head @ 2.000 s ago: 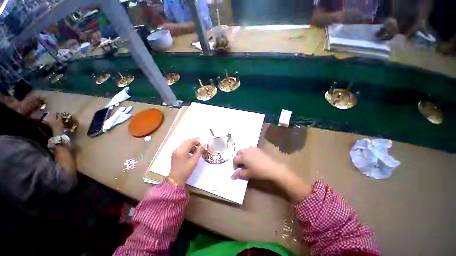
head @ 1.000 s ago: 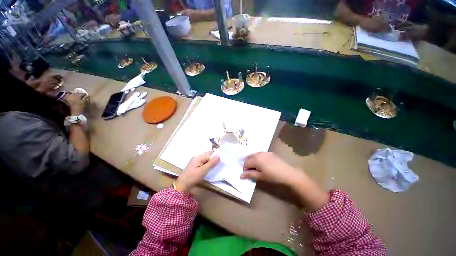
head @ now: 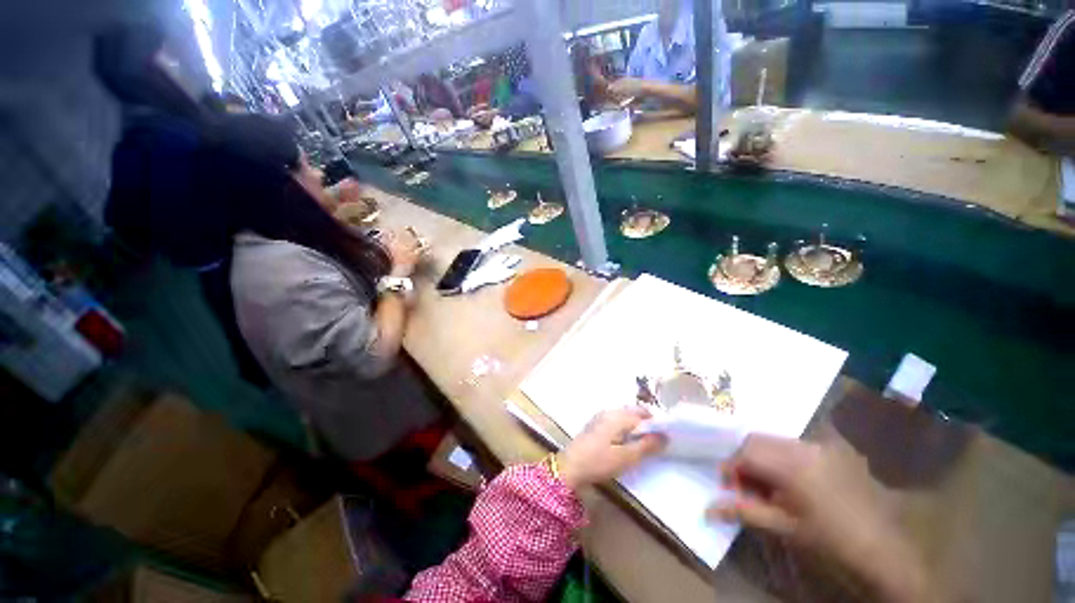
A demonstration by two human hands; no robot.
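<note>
A stack of white tissue paper [head: 754,348] lies on the bench in front of me. A gold metal fitting [head: 684,386] with thin upright posts stands on it, its near side covered by a folded edge of tissue [head: 707,433]. My left hand [head: 615,448] pinches this tissue at its left end. My right hand [head: 787,483] is blurred at the right end of the tissue; whether its fingers grip the paper is unclear.
A green conveyor [head: 931,318] carries several gold fittings beyond the stack. An orange disc [head: 538,293], white gloves [head: 490,273] and a black phone [head: 459,272] lie left. A white block [head: 911,377] sits by the belt. A person in grey [head: 301,318] is at left; cartons [head: 177,459] stand lower left.
The view has swung left, showing more of the neighbouring person and the cartons. The tissue came up over the fitting's near side and is now a narrower folded band between my hands.
</note>
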